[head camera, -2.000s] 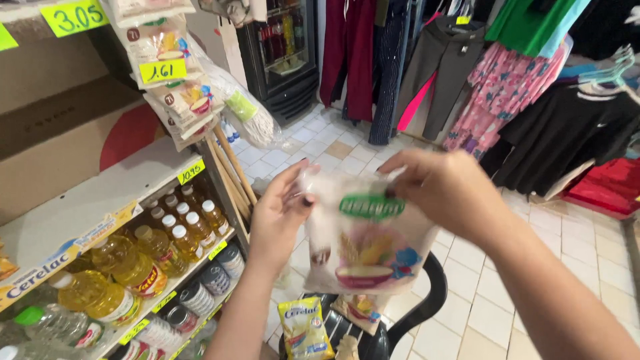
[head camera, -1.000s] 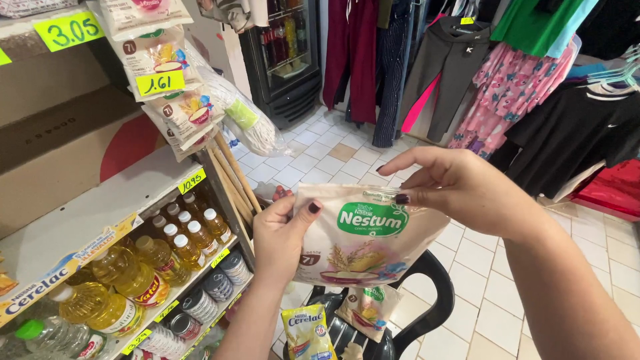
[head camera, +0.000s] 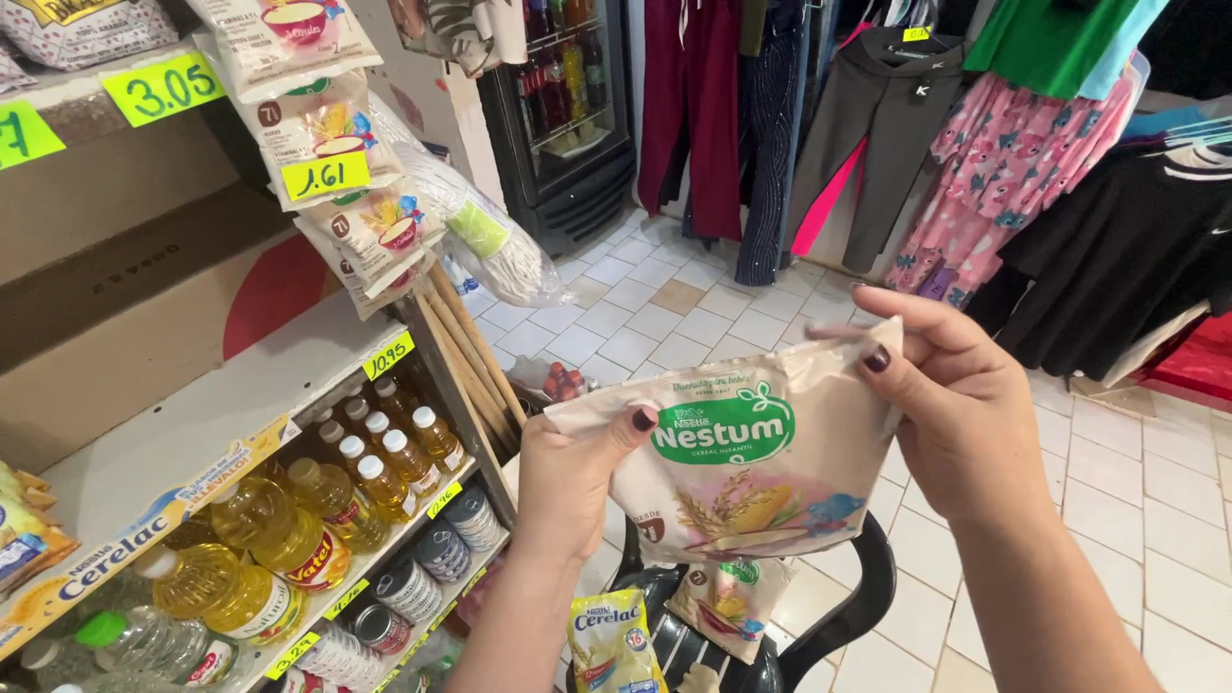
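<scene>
A beige Nestum cereal bag (head camera: 741, 462) is stretched between my two hands, its green logo facing me. My left hand (head camera: 577, 481) pinches its upper left corner, thumb on the front. My right hand (head camera: 948, 414) grips the upper right corner between thumb and fingers, with the index finger raised. Below the held bag, a second Nestum bag (head camera: 729, 606) and a yellow Cerelac bag (head camera: 616, 640) lie on a black plastic chair (head camera: 866, 602).
At left, a shelf (head camera: 260, 385) holds oil bottles (head camera: 274, 525) and cans (head camera: 409, 587). Cereal bags (head camera: 332, 125) hang at its corner, beside a packaged mop head (head camera: 481, 231) and wooden poles (head camera: 467, 356). Clothes (head camera: 857, 144) and a drinks fridge (head camera: 558, 106) stand beyond.
The held bag has turned from a blurred, more upright pose to a tilted one with its front showing. Both hands remain at its top corners.
</scene>
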